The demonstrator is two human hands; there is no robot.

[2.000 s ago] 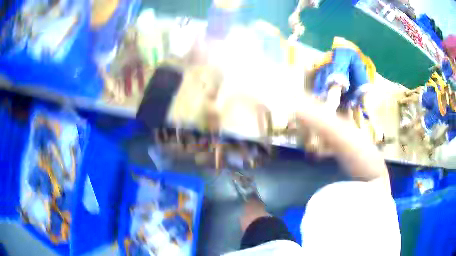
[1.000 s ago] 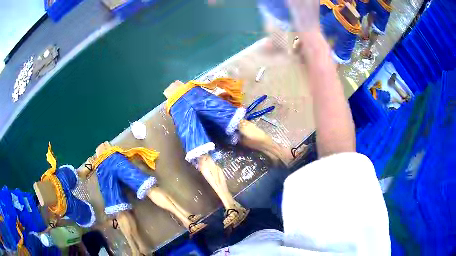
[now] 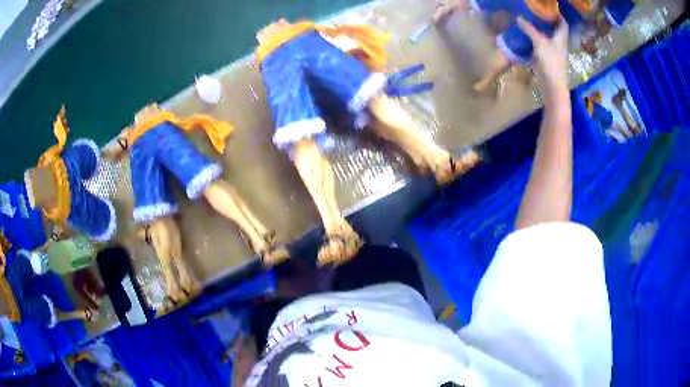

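Observation:
My right hand point(image 3: 548, 45) reaches to the upper right, fingers spread, over the blue shorts of a figure lower body point(image 3: 517, 41); whether it grips is unclear. My left hand is not visible. A large figure lower body point(image 3: 299, 83) lies in the middle of the tan-covered bench point(image 3: 250, 181), with an orange sash, white cuffs and sandalled feet over the front edge. A smaller lower body point(image 3: 170, 162) lies to its left. Blue-handled cutters point(image 3: 410, 82) lie beside the large one's cuff.
More lower bodies lie at the left end point(image 3: 91, 189) and right end point(image 3: 594, 17). A black flat object point(image 3: 117, 280) and pale green item point(image 3: 70, 255) are at lower left. Blue crates point(image 3: 643, 189) stand right. A green belt point(image 3: 174, 53) runs behind; a white round piece point(image 3: 208, 88) lies on the bench.
My right hand has moved right and is sharper. The view has shifted, so the bench items sit higher and my white shirt shows more at the bottom.

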